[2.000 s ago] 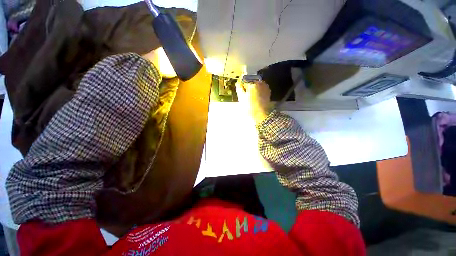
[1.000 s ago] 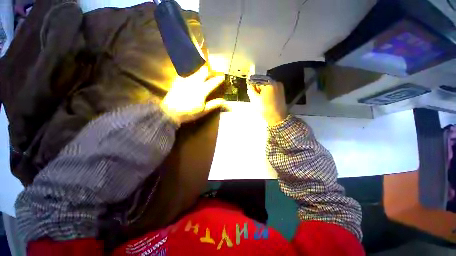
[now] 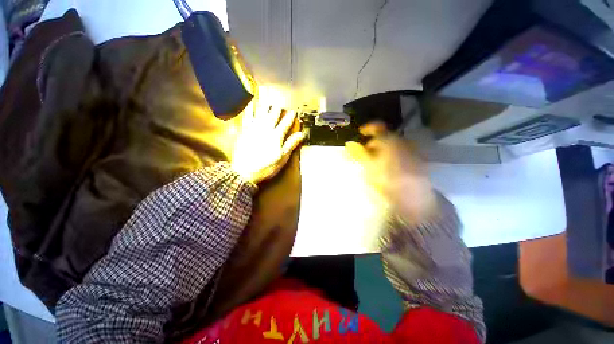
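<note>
The large dark brown garment (image 3: pixel 128 127) lies heaped left of the needle, golden under the lamp. My left hand (image 3: pixel 266 144) lies flat on it with fingers spread, fingertips close to the needle area, overexposed by the light. My right hand (image 3: pixel 397 168) is blurred, off the cloth, right of and below the small metal fitting (image 3: pixel 333 119); whether it holds anything cannot be told. The garment's smooth edge runs down from the needle area towards my lap. The needle and presser foot are hard to make out in the glare.
The white sewing machine head (image 3: pixel 323 47) fills the top. The black lamp (image 3: pixel 215 67) hangs over the garment. The control panel (image 3: pixel 525 67) glows at upper right. The white table (image 3: pixel 498 195) extends right. An orange object (image 3: pixel 555 272) stands at lower right.
My left hand came out from behind the lamp and spread on the cloth. My right hand has moved from beside the metal fitting to the right and down. The garment's fold has been flattened.
</note>
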